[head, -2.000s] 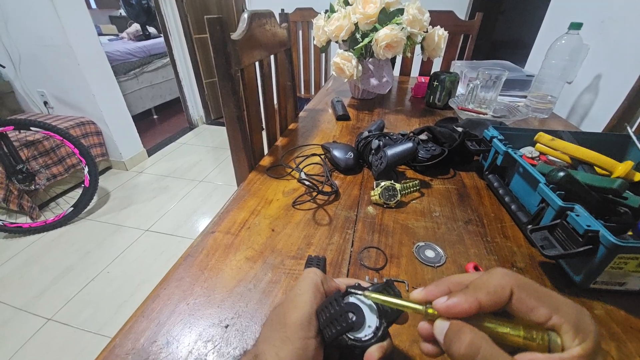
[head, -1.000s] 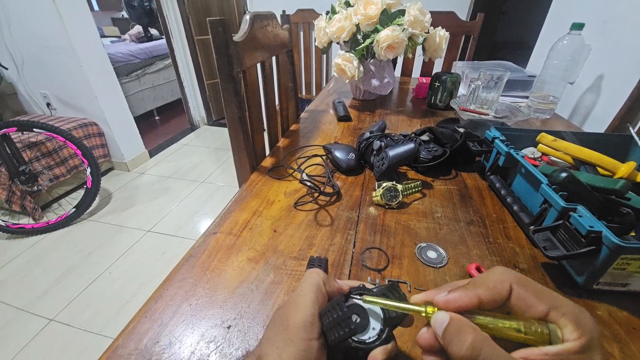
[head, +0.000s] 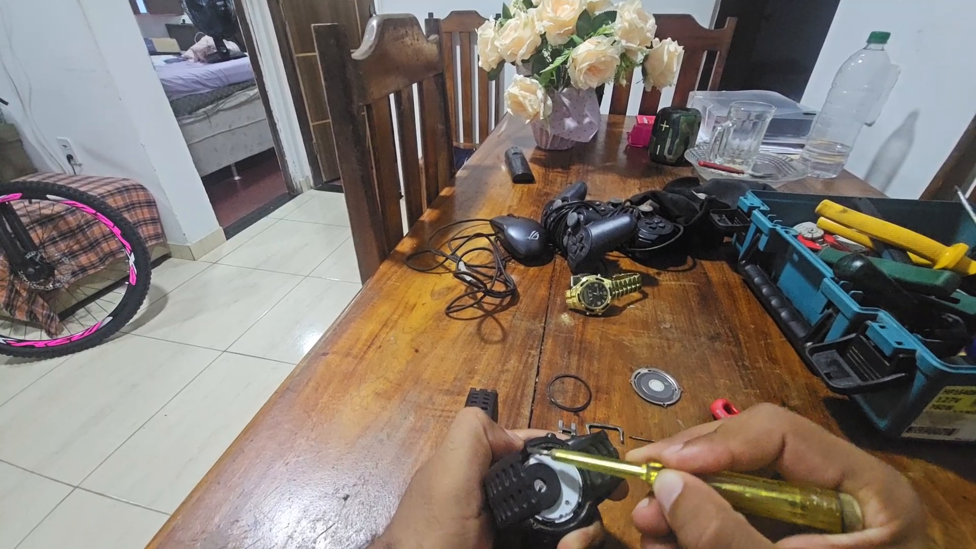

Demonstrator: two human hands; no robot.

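Note:
My left hand (head: pixel 457 480) grips a black wristwatch (head: pixel 526 488) with its back off, a white inner disc showing. My right hand (head: pixel 778 473) holds a screwdriver with a clear yellow handle (head: pixel 778 499); its tip rests at the upper edge of the open watch case. Just beyond the watch lie a black ring gasket (head: pixel 569 392), a round metal case back (head: pixel 656 386) and small metal pieces (head: pixel 605 430). A red object (head: pixel 723 409) shows partly behind my right hand. Farther off lies a gold-coloured wristwatch (head: pixel 593 294).
A teal toolbox (head: pixel 854 320) with yellow-handled tools stands at the right. A corded mouse (head: pixel 521 238) and black game controllers (head: pixel 598 236) lie mid-table. Behind are a flower pot (head: pixel 566 118), a speaker (head: pixel 673 135), a glass mug (head: pixel 740 133) and a plastic bottle (head: pixel 846 107). A wooden chair (head: pixel 396 69) borders the left edge.

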